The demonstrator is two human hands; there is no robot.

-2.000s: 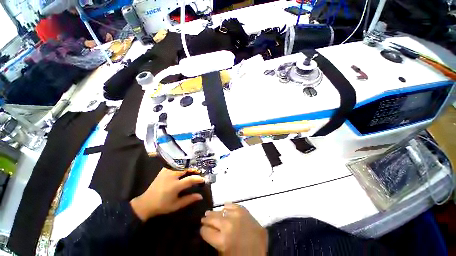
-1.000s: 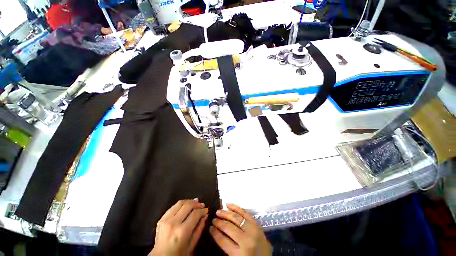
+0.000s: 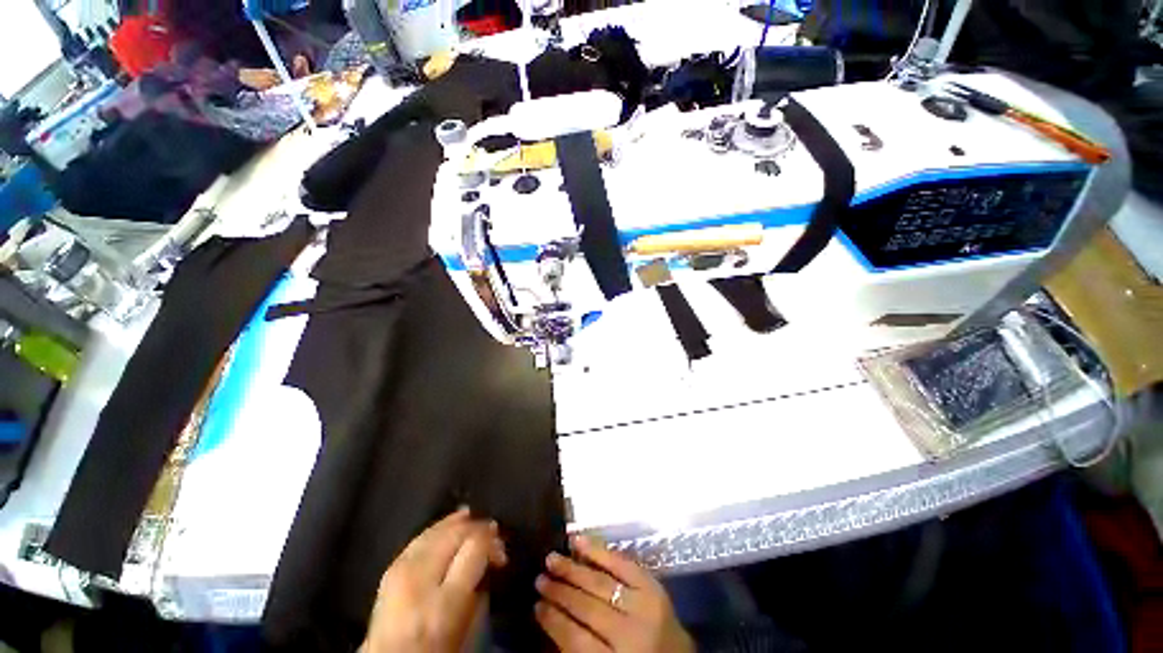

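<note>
A large dark cut panel [image 3: 421, 408] lies over the table's left part, its right edge running up to the presser foot and needle [image 3: 551, 334]. My left hand [image 3: 434, 584] is on the panel near the front edge, fingers bent and pinching the cloth. My right hand [image 3: 610, 597], with a ring, holds the panel's right edge at the table's front; its fingertips are on the cloth. Two short dark strips [image 3: 684, 322] lie on the white bed right of the needle. The white lockstitch machine [image 3: 689, 191] stands behind the bed.
A long narrow panel [image 3: 166, 396] lies at far left over a blue edge. A black band [image 3: 593, 211] drapes over the machine head. A plastic bag [image 3: 976, 383] lies at right. Orange-and-black tools [image 3: 1033, 124] lie on the head. A dark heap [image 3: 587, 77] is behind; a person's hand [image 3: 259, 78] shows at upper left.
Both hands have moved from beside the needle down to the table's front edge, and more of the panel shows. In the last second my left hand shifted slightly left.
</note>
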